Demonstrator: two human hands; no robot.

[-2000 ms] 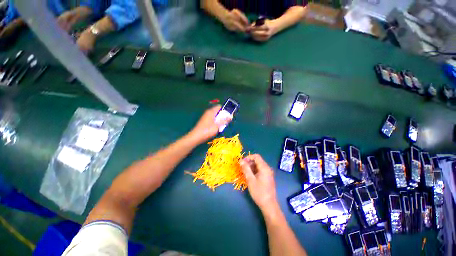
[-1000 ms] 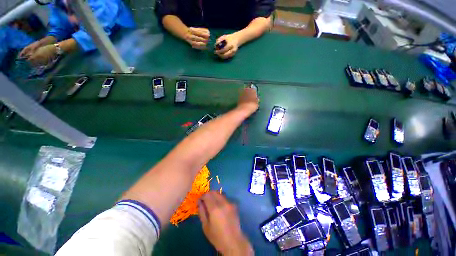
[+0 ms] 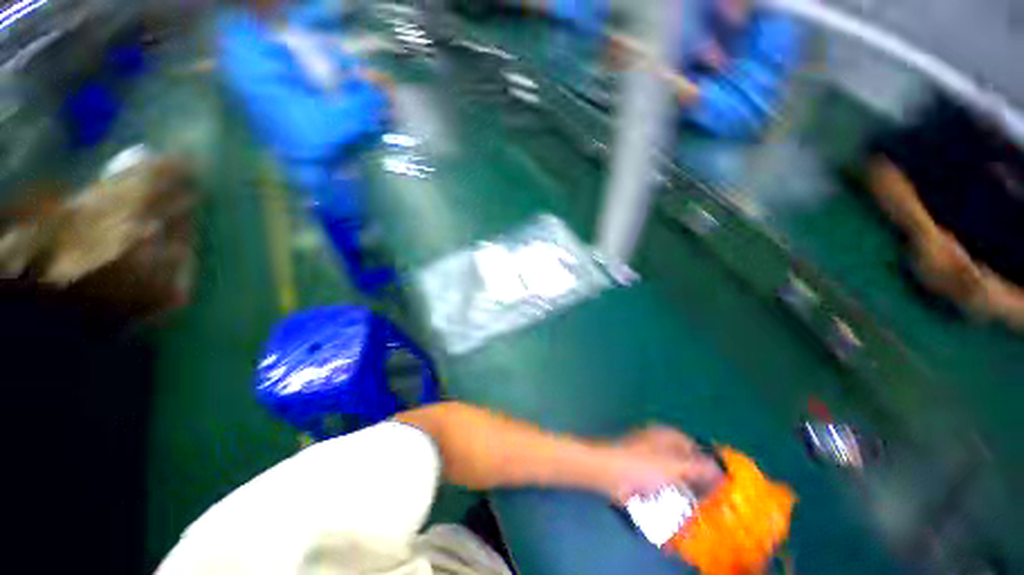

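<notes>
The view is strongly blurred. My left hand (image 3: 660, 461) is at the lower right of centre, beside the left edge of the orange strip pile (image 3: 736, 519). It holds a part-built phone (image 3: 660, 513), whose bright face shows below the fingers against the pile. The exact finger grip is too blurred to tell. My right hand is out of the picture. Another phone (image 3: 833, 443) lies on the bench to the right of the pile, near a small red thing (image 3: 817, 409).
A clear plastic bag (image 3: 455, 320) with white rectangles lies beside the grey upright (image 3: 638, 157). A blue stool (image 3: 320, 362) stands on the floor at left. A person in blue (image 3: 298, 101) stands at upper left. Others sit across the bench, where blurred line phones lie.
The view has swung left, bringing the stool and floor in. My left hand has come back from the line to the pile with a phone. My right hand has left the picture.
</notes>
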